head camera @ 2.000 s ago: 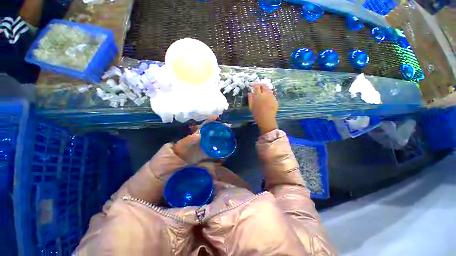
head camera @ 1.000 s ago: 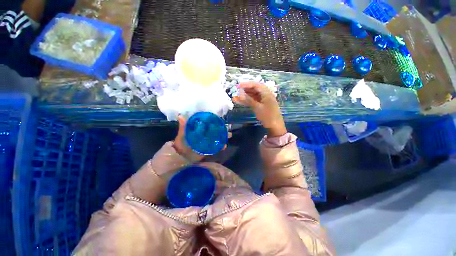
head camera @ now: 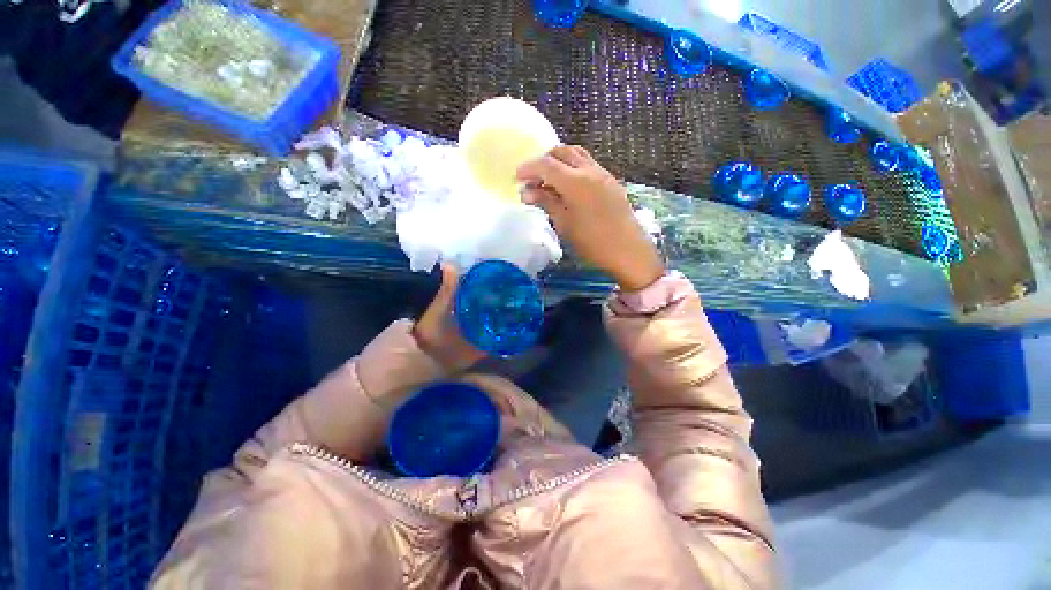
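My left hand (head camera: 438, 327) holds a shiny blue cup (head camera: 499, 307) below the bench edge, its round face turned up. My right hand (head camera: 590, 213) is over the right side of the white tub (head camera: 503, 129), its fingertips pinched together at the pale yellow paste. Whether it holds a small piece is too small to tell. The tub stands on crumpled white cloth (head camera: 473, 231). Small white pieces (head camera: 346, 179) lie loose to the left of the tub. A second blue cup (head camera: 444, 430) rests in my lap, open side up.
A mesh belt (head camera: 461, 58) behind the bench carries several blue items. A shallow blue tray (head camera: 231, 69) sits at the left of the bench. A large blue crate (head camera: 127, 426) stands at left. A white wad (head camera: 839, 265) lies farther right, near cardboard (head camera: 980, 196).
My right hand has moved from the white pieces right of the tub up and left to the tub's paste. My left hand still holds the blue cup. The view has shifted.
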